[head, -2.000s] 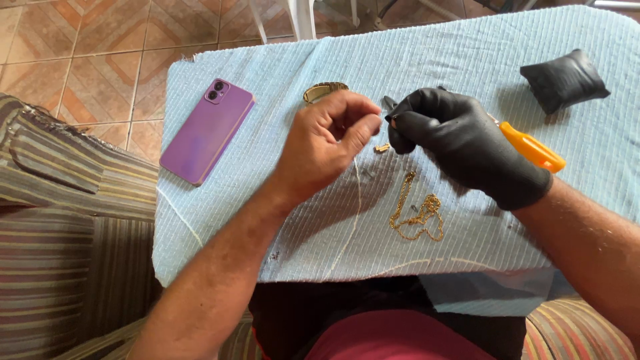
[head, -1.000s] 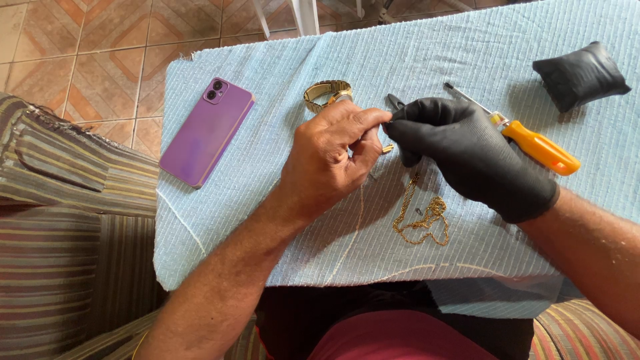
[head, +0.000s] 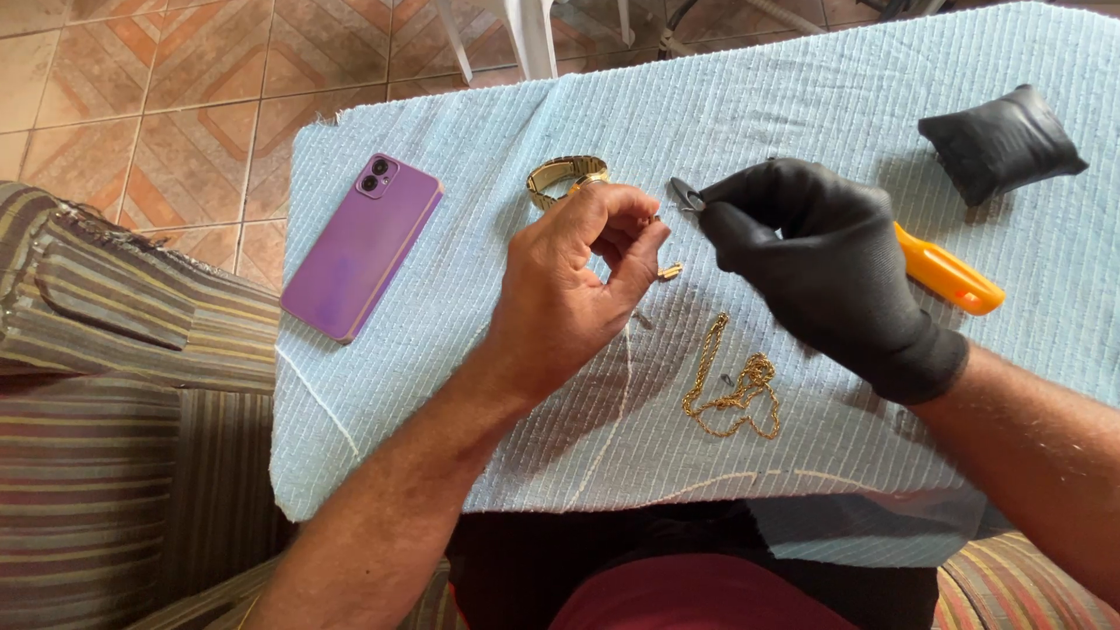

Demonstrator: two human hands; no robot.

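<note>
Bare, my left hand (head: 573, 284) pinches a tiny dark piece, too small to name, between thumb and fingertips. My right hand (head: 805, 254), in a black glove, holds a small dark metal tool (head: 686, 193), perhaps tweezers, at its fingertips, a short way right of the left fingertips. Behind my left hand lies a gold-coloured wristwatch (head: 564, 171) with a metal band, partly hidden. A small gold-coloured piece (head: 669, 272) lies beside the left fingertips. Nearer me is a gold-coloured rope chain (head: 739, 402) in loose loops, with a small dark clip-like piece (head: 726, 380) among them.
A purple smartphone (head: 363, 248) lies face down at the left of the blue cloth (head: 472, 131). An orange-handled tool (head: 949, 271) is partly behind my right hand. A black cushion (head: 1002, 144) sits at the far right. A striped sofa (head: 114, 289) stands left of the table.
My two hands, fingertips together a second ago, are now a little apart. The gloved hand covers the orange-handled tool's shaft, which showed then.
</note>
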